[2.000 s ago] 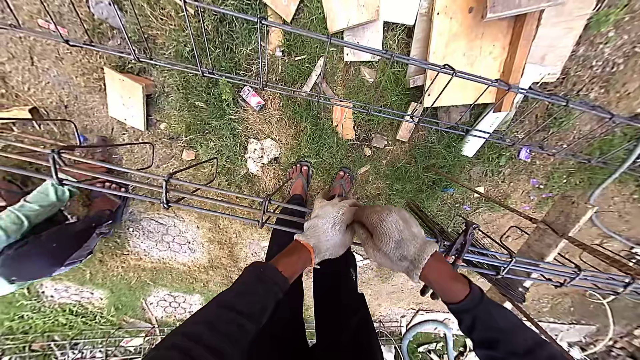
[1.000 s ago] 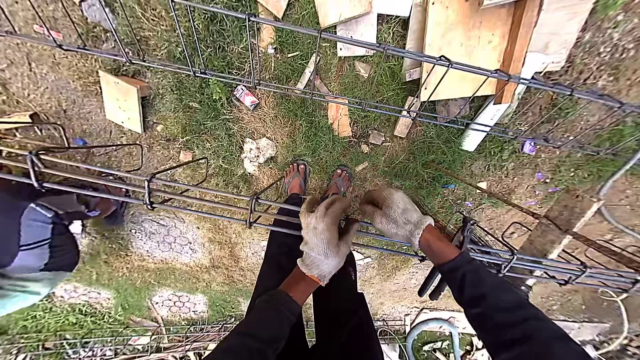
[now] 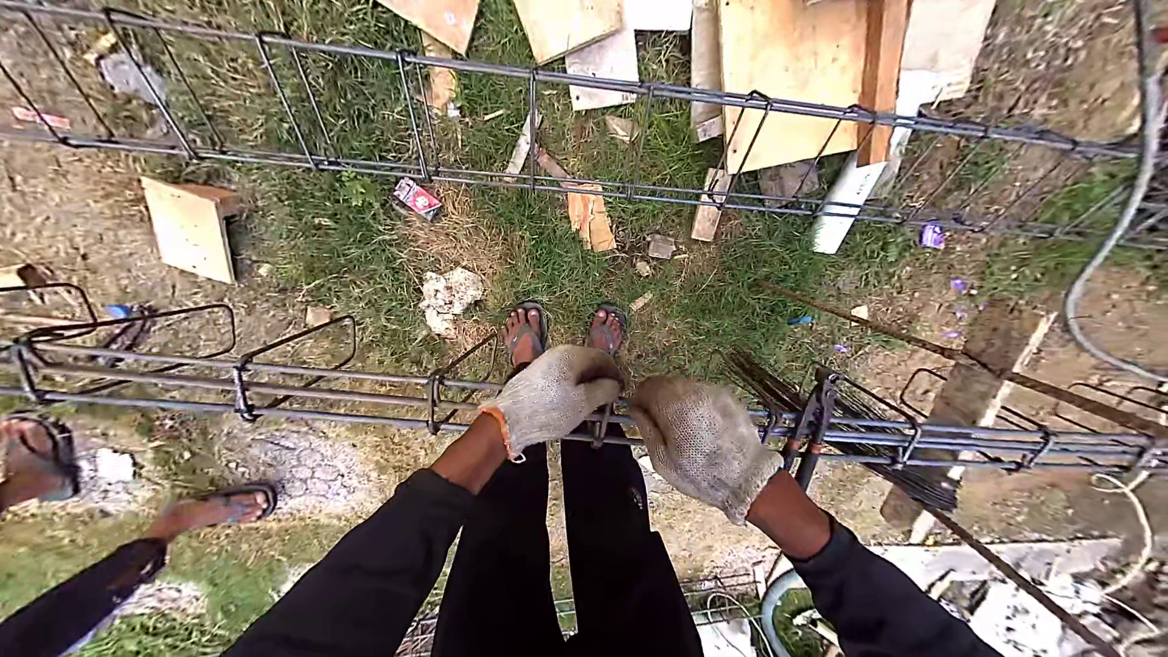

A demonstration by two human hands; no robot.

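My left hand, in a knitted work glove, is curled over the near rebar cage, at a steel stirrup between my hands. Close beside it, my right hand, gloved too, bends its fingers down at the same stirrup. The fingertips of both hands are hidden, so whether they pinch wire or the stirrup does not show. Pincers hang on the cage right of my right hand. A bundle of thin tie wire lies across the bars farther right.
A second rebar cage runs across in front. Plywood offcuts lie beyond it on the grass, with a white rubble lump nearer my feet. Another person's sandalled foot is at the left. A grey hose curves at the right.
My hands were apart one second ago and are now close together at the stirrup. The other person at the left has moved; only legs and feet show now.
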